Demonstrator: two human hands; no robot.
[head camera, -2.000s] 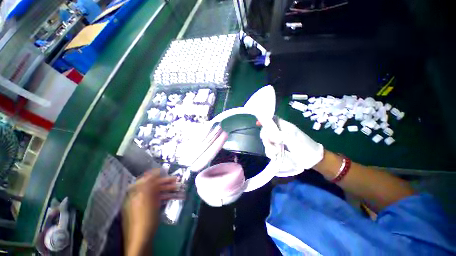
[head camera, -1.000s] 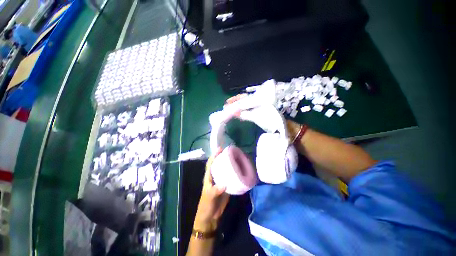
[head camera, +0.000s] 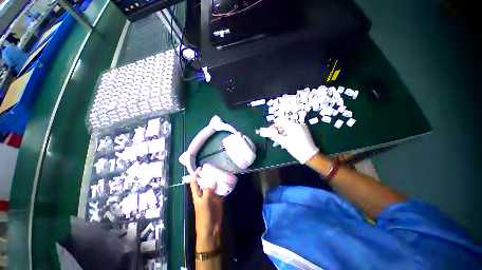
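Note:
A white and pale pink cat-ear headset (head camera: 200, 142) lies at the bench's front edge, its cups towards me and the right. My bare left hand (head camera: 207, 198) holds the nearer cup. My gloved right hand (head camera: 292, 138) is at the front of a loose pile of small white blocks (head camera: 317, 100). It has a small white block (head camera: 265, 132) between its fingertips. The fingers' far side is hidden by the glove.
A tray of jumbled white pieces (head camera: 132, 171) is at the left, with a filled tray of neat rows (head camera: 136, 88) behind it. A grey bag (head camera: 100, 242) lies over the jumbled tray's near end. A black computer box (head camera: 275, 68) stands behind the pile.
The headset has gone from between both hands to the bench edge, turned, with the left hand still on it. The right hand has let go and moved to the white blocks.

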